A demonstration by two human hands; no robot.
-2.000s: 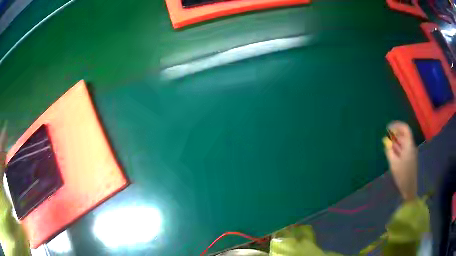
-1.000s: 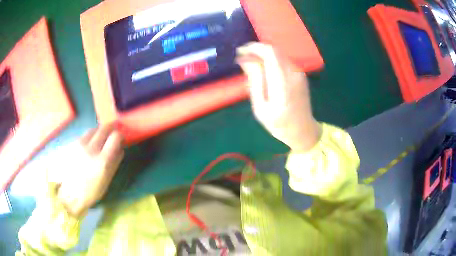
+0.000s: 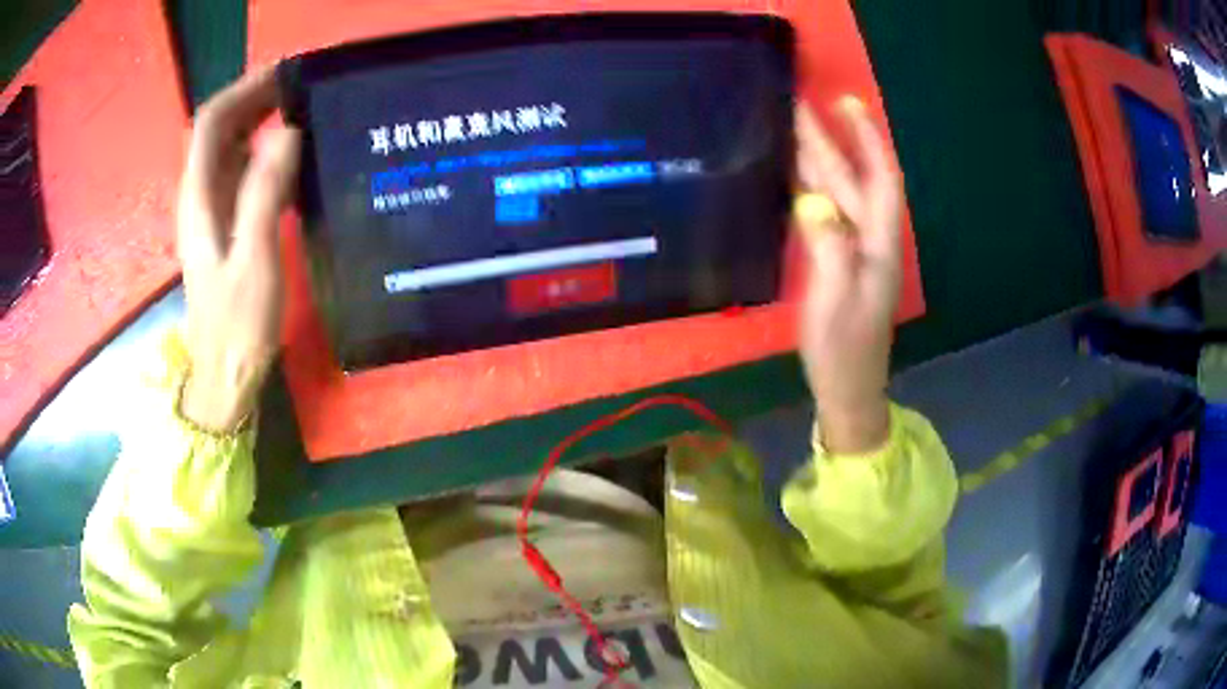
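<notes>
A dark tablet (image 3: 444, 316) with a lit test screen and a red button lies over an orange-red foam pad (image 3: 606, 353) in front of me. My left hand (image 3: 236, 229) is at its left edge, fingers around the corner. My right hand (image 3: 848, 256) is at its right edge, a small yellow band (image 3: 815, 209) on one digit. Both hands hold the tablet between them. A thin red cord (image 3: 534, 501) loops over my chest, with a small red thickening on it. The cord's plug end cannot be made out.
At the left another red pad (image 3: 115, 202) holds a dark tablet (image 3: 19, 202). At the right a red pad (image 3: 1093, 148) holds a tablet with a blue screen (image 3: 1155, 162). Grey floor with yellow marking (image 3: 1036, 451) and a dark rack-like object (image 3: 1124, 565) are at the lower right.
Both hands have moved to the tablet's sides and taken hold of it. The tablet, at an angle a second ago, now faces me more squarely. Two seconds ago the bench before me was bare.
</notes>
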